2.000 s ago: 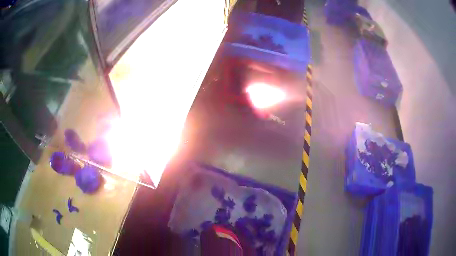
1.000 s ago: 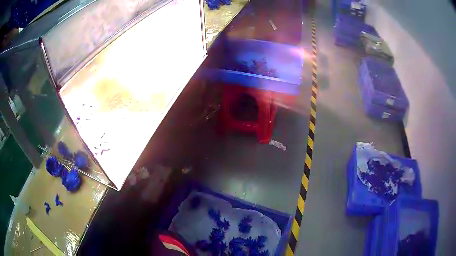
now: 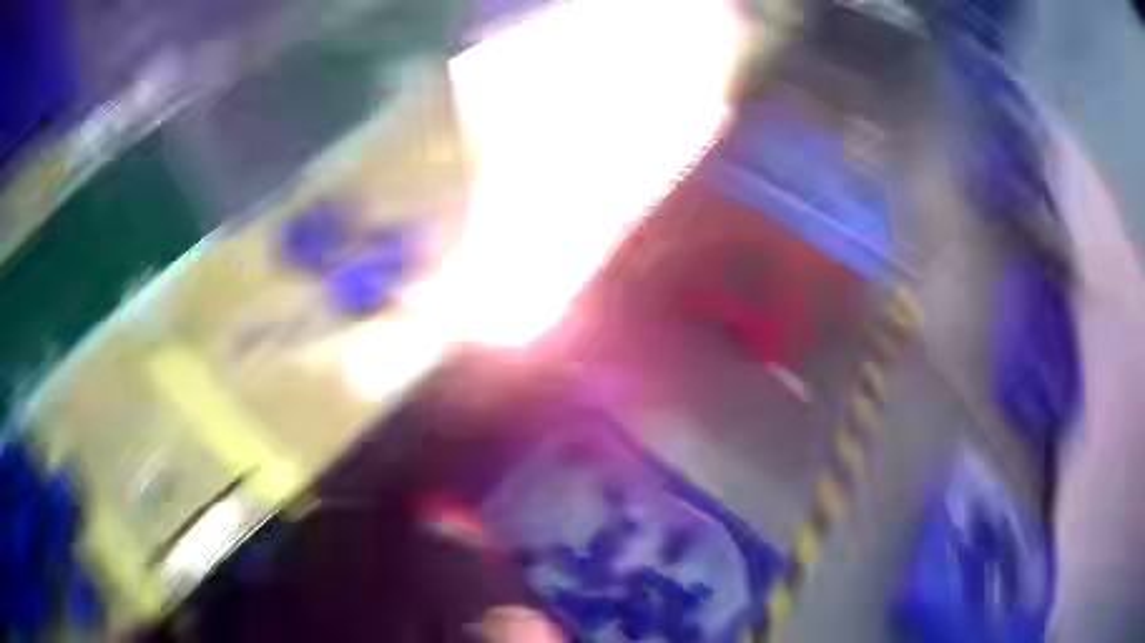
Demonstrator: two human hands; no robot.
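Observation:
Blue spiky parts [image 3: 634, 590] lie heaped on a pale liner [image 3: 571, 484] in a blue bin [image 3: 716, 502] at the bottom centre. A few rounded blue parts [image 3: 364, 274] sit on the tan bench [image 3: 239, 283], beside the glaring hood [image 3: 590, 138]. More blue parts [image 3: 44, 540] are heaped at the left edge. A small, blurred, skin-toned patch at the bottom edge may be part of my right hand [image 3: 517, 624]; its fingers and any hold cannot be made out. My left hand is not in view.
Yellow tape [image 3: 220, 421] crosses the bench. A red stool [image 3: 766, 295] holds another blue bin [image 3: 804, 176] at upper right. Yellow-black floor tape [image 3: 854, 452] runs down the right, with more blue bins [image 3: 1036, 339] beyond it. A dark shape fills the bottom left of centre.
The view has turned and blurred. The bench and its blue parts have shifted right and up, and a blue heap now shows at the left edge. A skin-toned patch has appeared at the bottom.

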